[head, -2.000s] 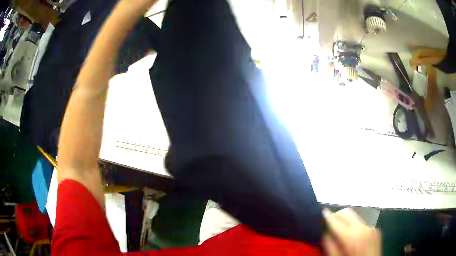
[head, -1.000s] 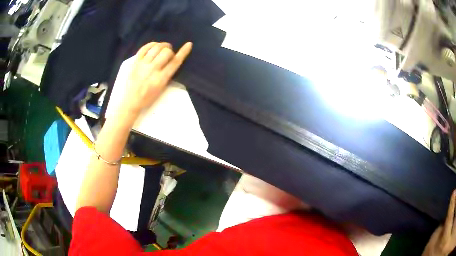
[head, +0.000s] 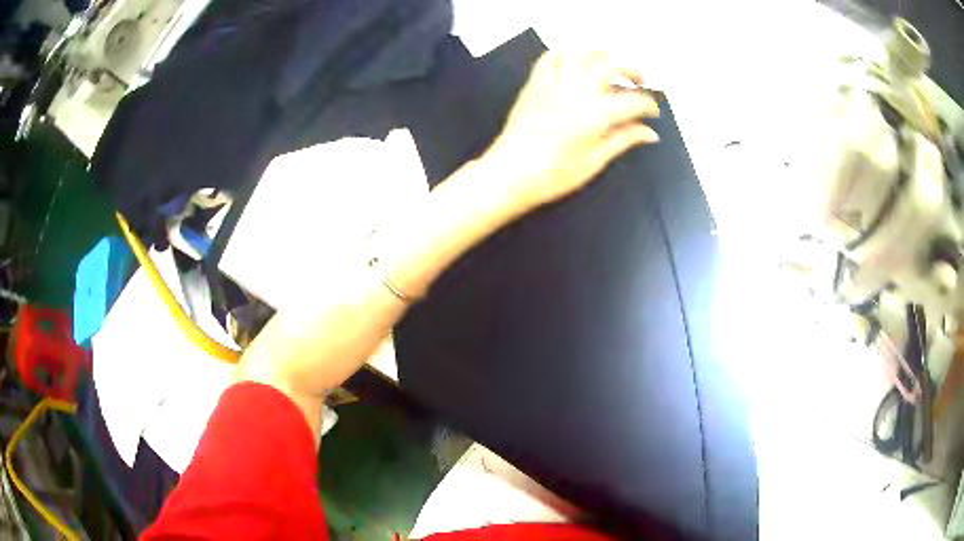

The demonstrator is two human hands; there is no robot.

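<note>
A large dark navy cloth panel (head: 550, 317) lies over the white table and down over the front edge towards my lap. A thin seam line runs along its right part, and its right edge glares under the light. My left hand (head: 592, 122) rests on the upper end of the panel, near its top right corner, with fingers spread; whether the fingertips pinch the cloth cannot be told. My right hand is out of the picture. More dark cloth (head: 285, 85) lies heaped at the upper left, touching the panel.
The off-white sewing machine head (head: 846, 169) stands at the right. Black scissors (head: 898, 417) and a pink tool (head: 901, 365) lie beside it. A curved yellow bar (head: 169, 301), a blue object (head: 97, 287) and a red object (head: 48, 349) are at the left.
My left hand has moved right and up onto the panel's upper end. The panel has swung from a slant towards the lower right to a steeper lie. My right hand has left the picture.
</note>
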